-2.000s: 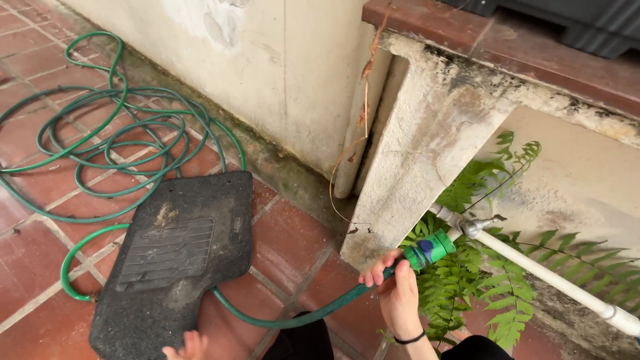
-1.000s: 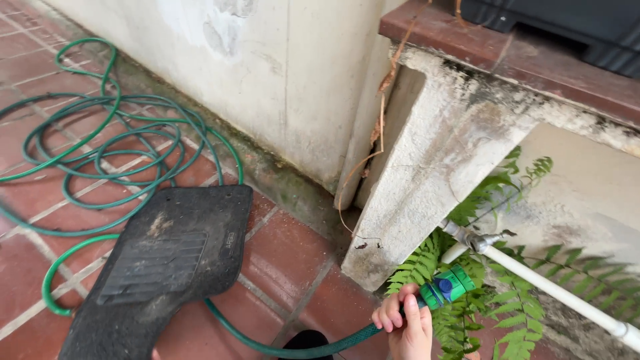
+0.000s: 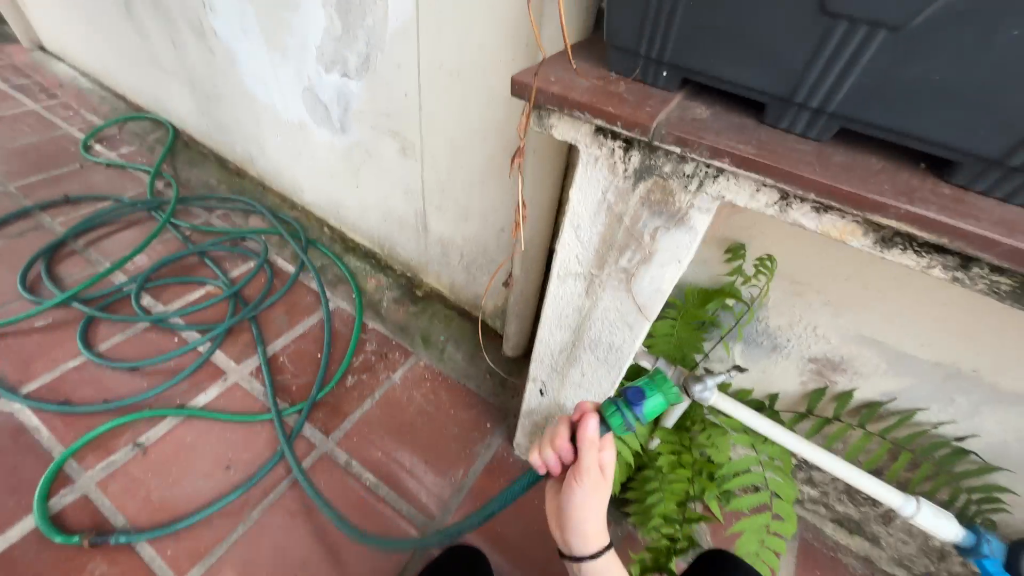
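My right hand (image 3: 578, 472), with a dark band at the wrist, grips the green garden hose (image 3: 496, 502) just below its connector. The green hose connector (image 3: 642, 402) with a blue part sits above my fingers, right by the metal tap (image 3: 708, 386) on the white pipe (image 3: 824, 456). Whether connector and tap are joined is hard to tell. From my hand the hose curves down and left into loose coils (image 3: 240, 296) on the red tiles. My left hand is out of view.
A white pillar (image 3: 616, 280) carries a red-tiled ledge (image 3: 720, 136) with a dark plastic container (image 3: 840, 64) on it. Fern fronds (image 3: 696, 480) grow around the pipe. A blue fitting (image 3: 982, 548) is at lower right. A stained wall (image 3: 336, 152) stands behind the coils.
The black car floor mat that lay over part of the hose has left the view. My left hand, partly seen two seconds ago, is gone from view. My right hand keeps its grip on the hose.
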